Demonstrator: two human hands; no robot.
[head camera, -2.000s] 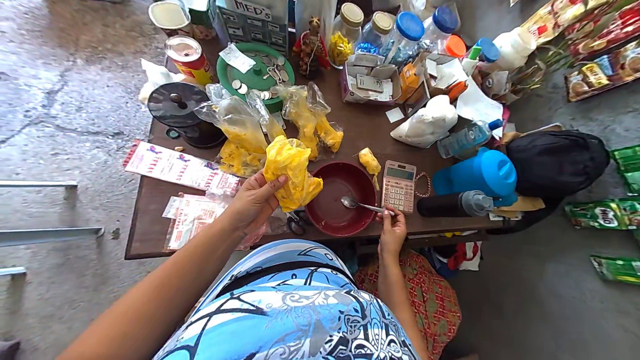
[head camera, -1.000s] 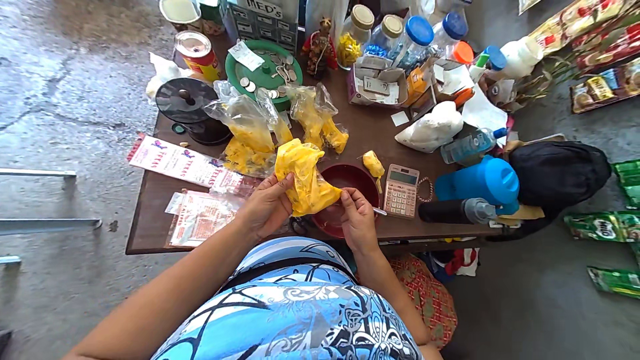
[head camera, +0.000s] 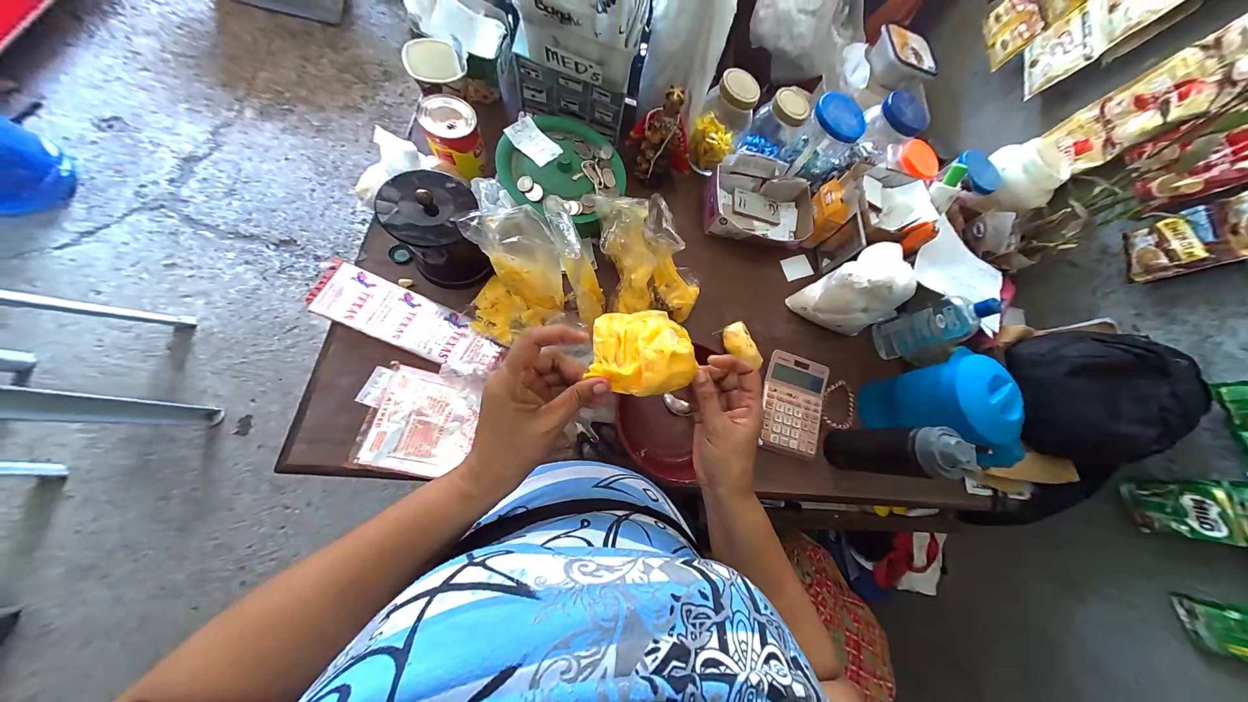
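Observation:
A yellow plastic bag (head camera: 642, 353), bunched into a rounded bundle, is held between my two hands above a dark red bowl (head camera: 655, 444). My left hand (head camera: 531, 395) pinches its left edge with thumb and fingers. At the lower right corner, my right hand (head camera: 726, 414) grips it with the fingertips. Part of a metal spoon (head camera: 677, 404) shows in the bowl; the bundle and my right hand hide the rest. Just beyond my right hand lies a small yellow piece (head camera: 742, 344). Clear plastic bags with yellow contents (head camera: 522, 268) rest on the table behind the bundle.
A pink calculator (head camera: 795, 403) lies right of the bowl, with a blue bottle (head camera: 951, 395) and a dark tumbler (head camera: 897, 452) beyond. At left are printed plastic packs (head camera: 424, 419) and a black lidded container (head camera: 429, 224). A green tray (head camera: 561, 175) of coins and lidded jars (head camera: 829, 127) stand behind.
My right hand has let go of the spoon and taken hold of the yellow plastic. The plastic, loose and hanging earlier, is now gathered into a compact rounded bundle between both hands.

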